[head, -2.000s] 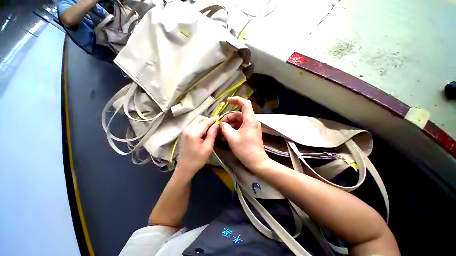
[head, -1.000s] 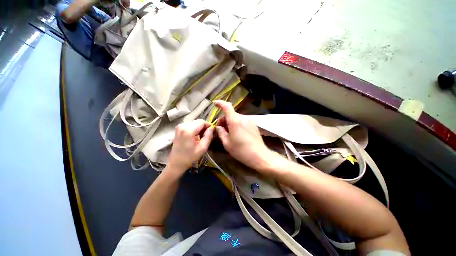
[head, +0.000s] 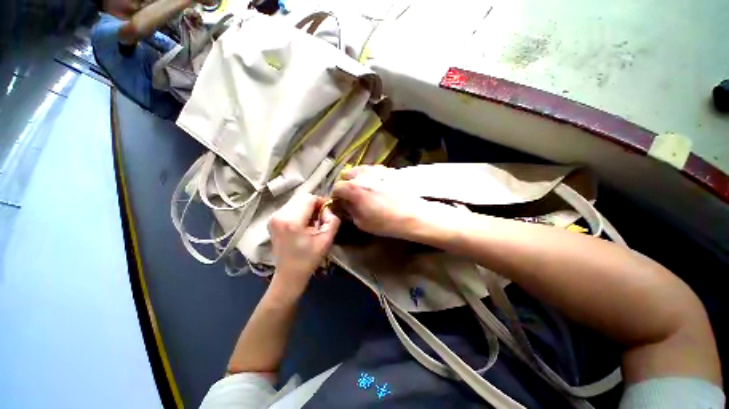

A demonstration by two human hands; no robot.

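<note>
A beige tote bag lies on my lap, its mouth partly open, with long thin beige straps hanging over the dark apron. My left hand and my right hand meet at the bag's far left end. Their fingertips pinch a small yellow edge or tab there. The fingers hide most of that spot. My right forearm crosses above the bag and covers part of its mouth. A small yellow tab shows at the bag's right end.
A pile of beige bags with yellow edges and loops lies just beyond my hands. The pale bench has a dark red edge strip. A dark round object lies at right. Another person works at upper left.
My right hand has turned flatter, with its raised fingers now lowered, and my right forearm has swung up across the bag mouth. The other person's arm shows more. The view has shifted slightly.
</note>
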